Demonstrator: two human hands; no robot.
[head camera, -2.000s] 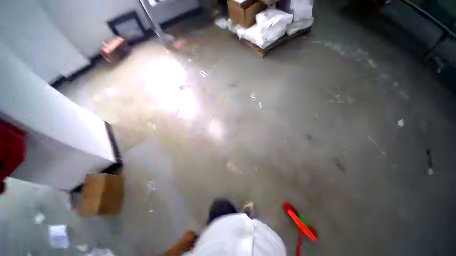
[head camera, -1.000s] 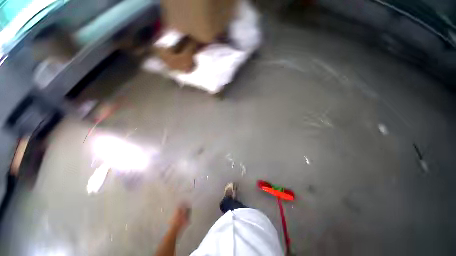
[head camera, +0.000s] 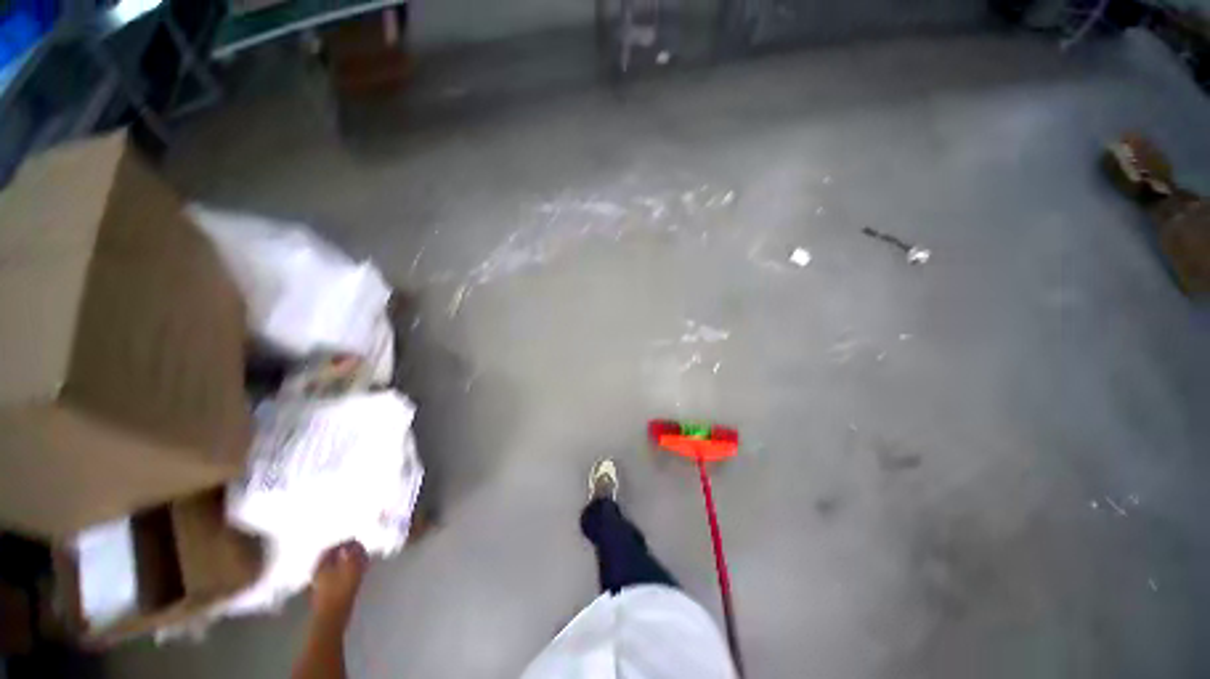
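Note:
The broom (head camera: 697, 442) lies with its red-orange head, with a little green, on the grey floor in front of me. Its thin dark-red handle runs down past my white top and out at the bottom edge. My right hand is not in view. My left hand (head camera: 340, 570) is at the lower left, in front of crumpled white plastic packaging (head camera: 332, 464). It is small and blurred; whether it touches the packaging or holds anything cannot be told. Small white litter (head camera: 703, 334) lies on the floor ahead of the broom head.
A large brown cardboard box (head camera: 146, 345) and an open box (head camera: 206, 544) stand close at my left with the packaging. A dark strip with a white end (head camera: 916, 253) and white scraps lie on the floor. Brown cardboard (head camera: 1181, 232) is at the right edge. A green-topped bench (head camera: 285, 23) is at the upper left.
The view has turned right and moved forward; the boxes and white packaging are now close on my left. The broom head is nearer the floor litter. My left hand now appears against the packaging.

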